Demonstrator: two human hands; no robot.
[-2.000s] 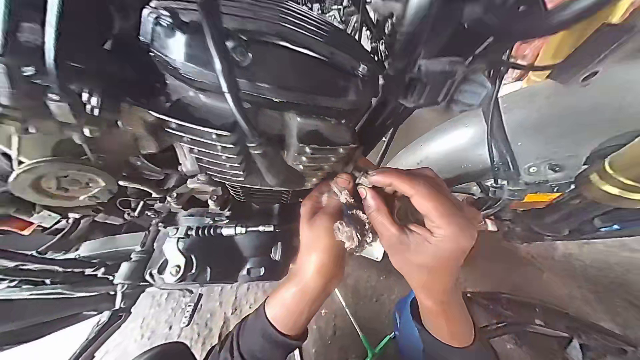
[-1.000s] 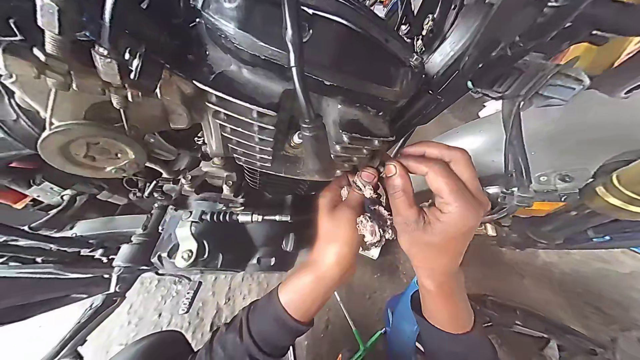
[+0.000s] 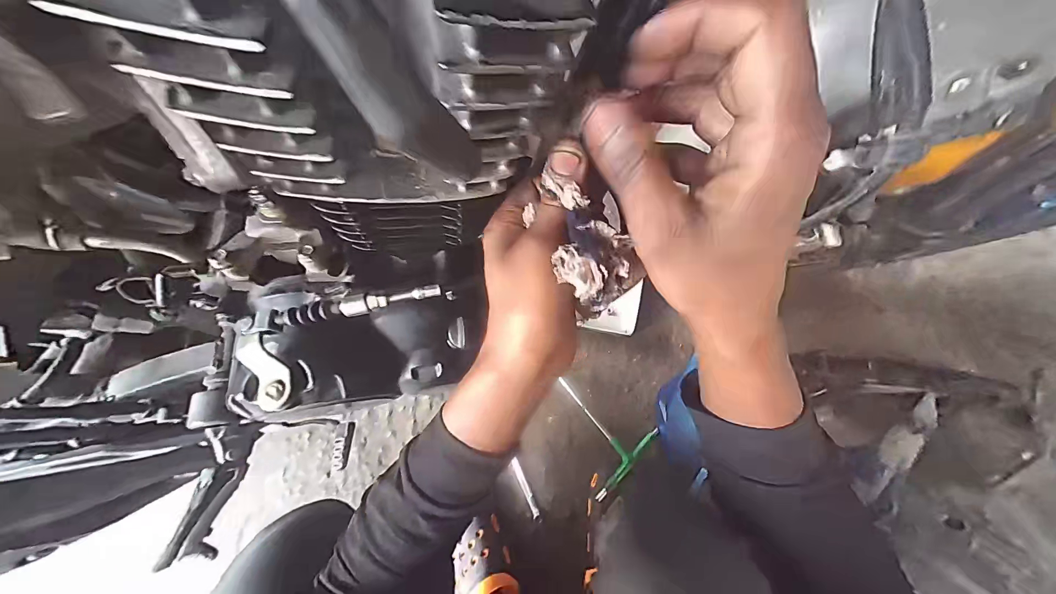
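Observation:
In the head view my left hand (image 3: 536,264) is closed around a crumpled, dirty rag (image 3: 590,268), its thumb pointing up beside the finned motorcycle engine (image 3: 487,91). My right hand (image 3: 718,165) is just to the right and higher, thumb and fingers curled toward each other near a dark tube or frame part (image 3: 610,49). Whether something small sits between those fingertips is too blurred to tell. The rag's loose folds hang between the two hands.
A green-handled T-shaped tool (image 3: 629,458) with a long metal shaft lies on the ground below my hands, near another metal rod (image 3: 525,488). To the left are a metal linkage (image 3: 363,305) and a black cover. A perforated shoe (image 3: 483,557) shows at the bottom.
The view has come much closer to the hands and engine. The left hand keeps hold of the rag; the right thumb and fingers, earlier pinched near the left thumb, now look higher and more curled.

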